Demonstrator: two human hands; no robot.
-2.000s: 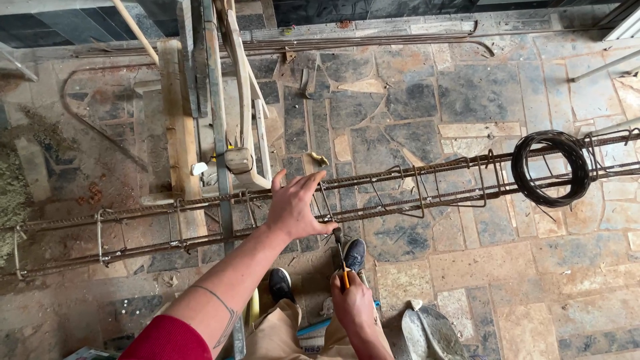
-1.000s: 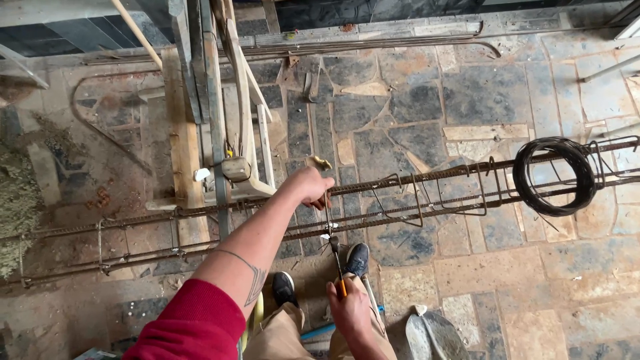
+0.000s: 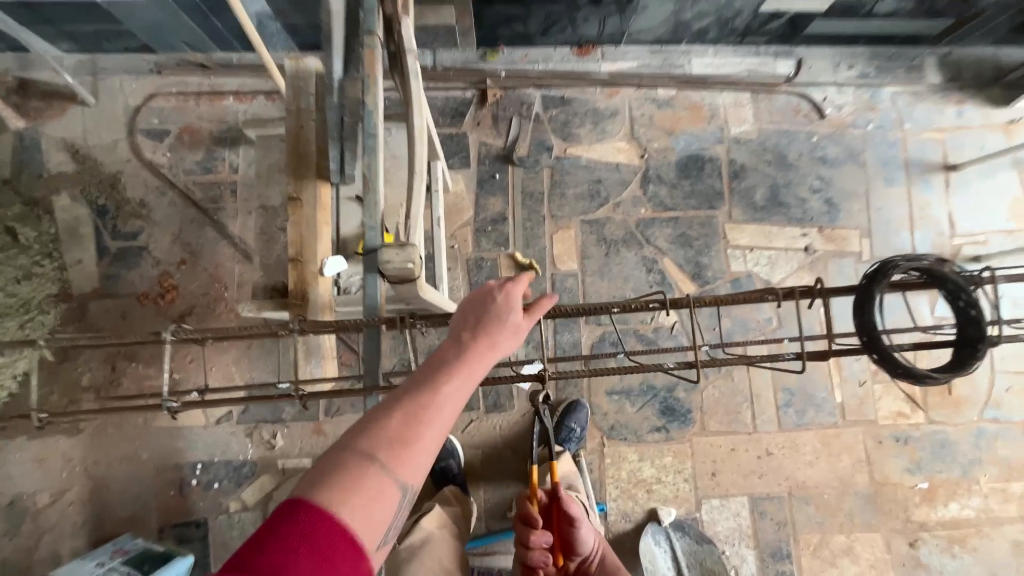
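A long cage of ribbed steel reinforcing bars [image 3: 608, 372] with wire stirrups [image 3: 696, 340] spans the view. My left hand [image 3: 496, 316] is over the far bar, beside one stirrup, with thumb and forefinger apart; no held thing shows in it. My right hand [image 3: 556, 532] grips the orange handles of steel-fixer's nippers [image 3: 544, 424]. Their handles are somewhat spread, and the jaws are at the near bar, where a stirrup meets it. A coil of black tie wire [image 3: 868, 320] rests on the cage at the right.
A wooden beam [image 3: 308, 192] and a metal bar [image 3: 373, 200] lie crosswise left of my hand, beside a pale frame [image 3: 416, 160]. Loose rebar [image 3: 640, 80] lies along the far wall. My shoes [image 3: 571, 426] are on stone paving below the cage. A trowel-like grey tool [image 3: 680, 548] lies near right.
My left hand was lower between the bars two seconds ago, then closed at the far bar; its thumb and forefinger are now apart. The nippers' handles look more spread than before.
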